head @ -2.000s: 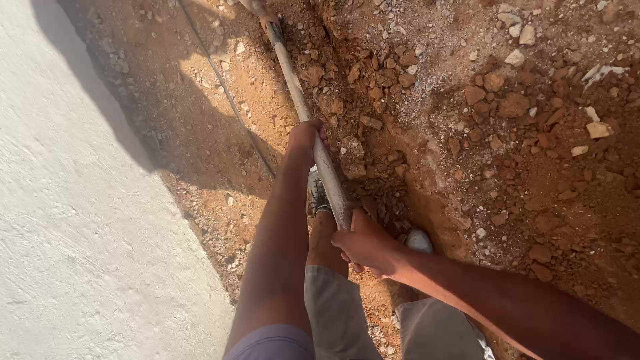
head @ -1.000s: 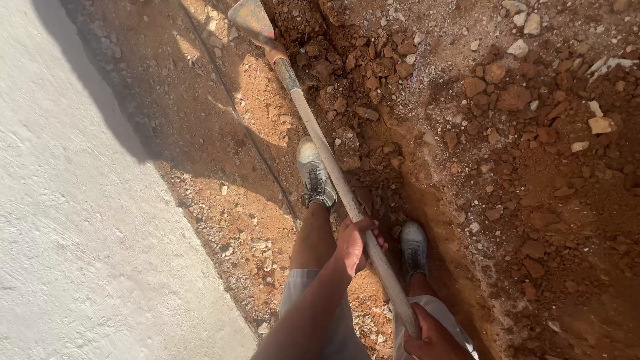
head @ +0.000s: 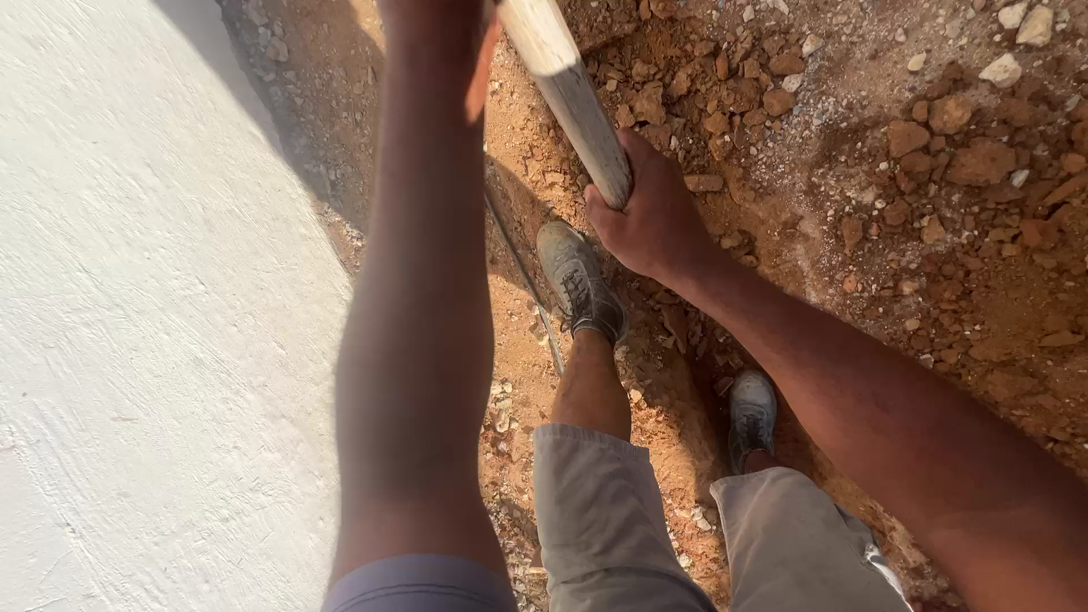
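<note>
A pale wooden handle [head: 574,98] runs from the top centre down to the right; its far end lies outside the view, so the tool's head is hidden. My right hand [head: 650,208] is closed round the lower end of this handle. At the top edge, my left hand [head: 438,21] is cut off and blurred beside the handle, and its fingers cannot be made out. My left arm reaches straight up the view, past the white wall.
On the left stands a white plastered wall [head: 170,340]. Reddish soil with clods and stones [head: 977,161] covers the right. A thin dark rod or cable [head: 527,276] lies beside my left work shoe [head: 574,268]; my right shoe [head: 752,412] is lower, in shadow.
Both hands have moved up and forward from their low place one second ago. The metal blade seen then at the handle's far end is now out of view.
</note>
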